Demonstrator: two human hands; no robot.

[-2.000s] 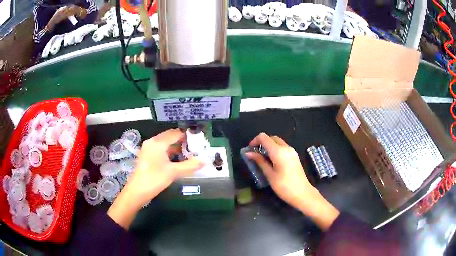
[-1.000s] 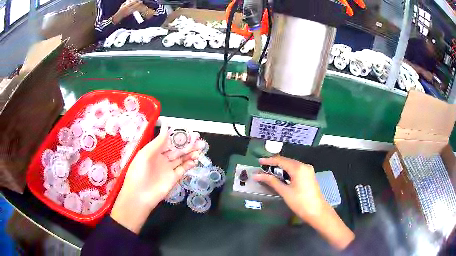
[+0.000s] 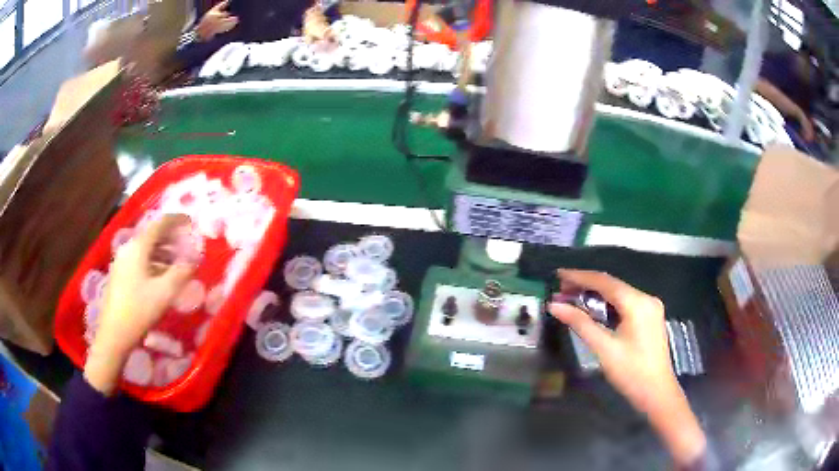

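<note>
My left hand [image 3: 138, 290] is over the red plastic basket [image 3: 276, 207], fingers curled at a translucent gear [image 3: 184, 244]; blur hides whether it grips it. My right hand [image 3: 635, 336] holds a short stack of silver bearings [image 3: 591, 305] between thumb and fingers, just right of the press fixture. The green pneumatic press [image 3: 520, 202] stands in the middle. Its fixture post [image 3: 492, 296] shows a shiny round top between two dark bolts, with no gear around it. The ram [image 3: 502, 250] is above and behind the post, apart from it.
Loose gears [image 3: 368, 322] lie between basket and press. A grey-blue pad [image 3: 583, 354] and bearing rows [image 3: 683, 348] lie right of the press. An open carton of bearings [image 3: 791, 322] is far right, a brown box [image 3: 60, 202] far left. Across the green conveyor are white housings and other people's hands.
My left hand has moved left from beside the loose gears to over the basket, turning palm down. My right hand has moved right, away from the fixture, uncovering the post.
</note>
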